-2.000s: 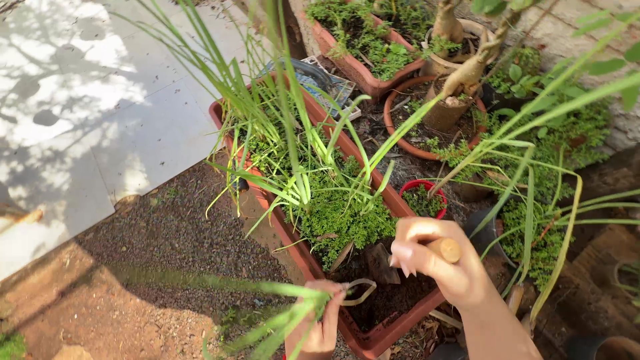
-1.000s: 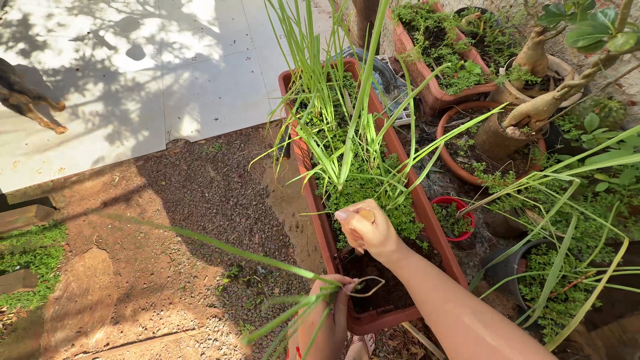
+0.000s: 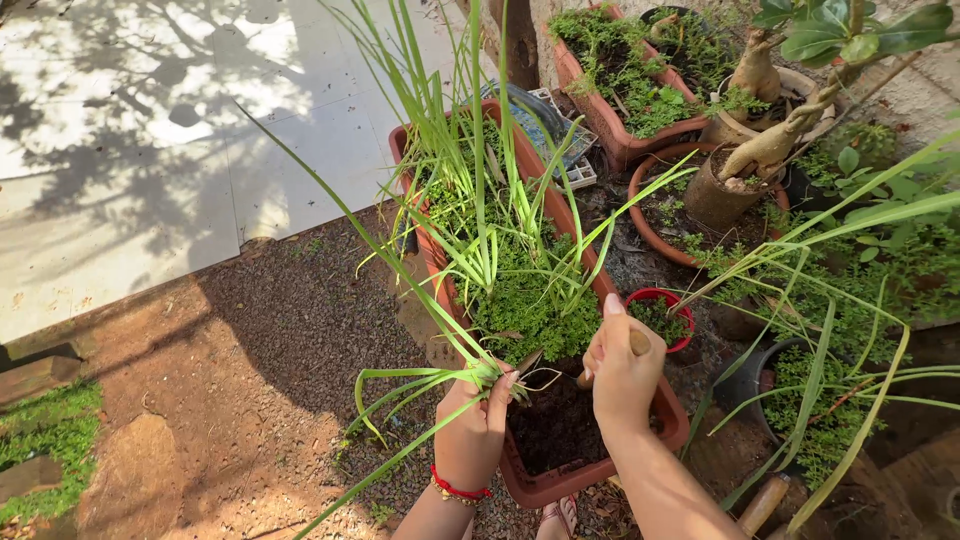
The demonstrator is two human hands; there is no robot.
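Observation:
My left hand (image 3: 474, 427) grips a bunch of long green onion-like leaves (image 3: 480, 369) by its base, over the near end of a long terracotta-coloured planter (image 3: 555, 487). My right hand (image 3: 626, 367) is closed around the wooden handle (image 3: 640, 343) of a small tool, whose working end is mostly hidden behind the hand. Below both hands lies dark bare soil (image 3: 559, 435). Farther along the planter, low leafy groundcover (image 3: 525, 322) and upright long-leaved plants (image 3: 450, 150) grow.
Right of the planter stand a small red pot (image 3: 688, 330), a black pot (image 3: 750, 382), a round terracotta pot (image 3: 645, 217) and a second planter (image 3: 622, 142). Another wooden handle (image 3: 765, 504) shows at the lower right. Pale paving (image 3: 187, 187) lies upper left. A sandalled foot (image 3: 559, 517) is below the planter.
The leaf bunch in my left hand has swung up toward the planter, its base now beside my right hand. The dog's legs at the far left one second ago are out of view.

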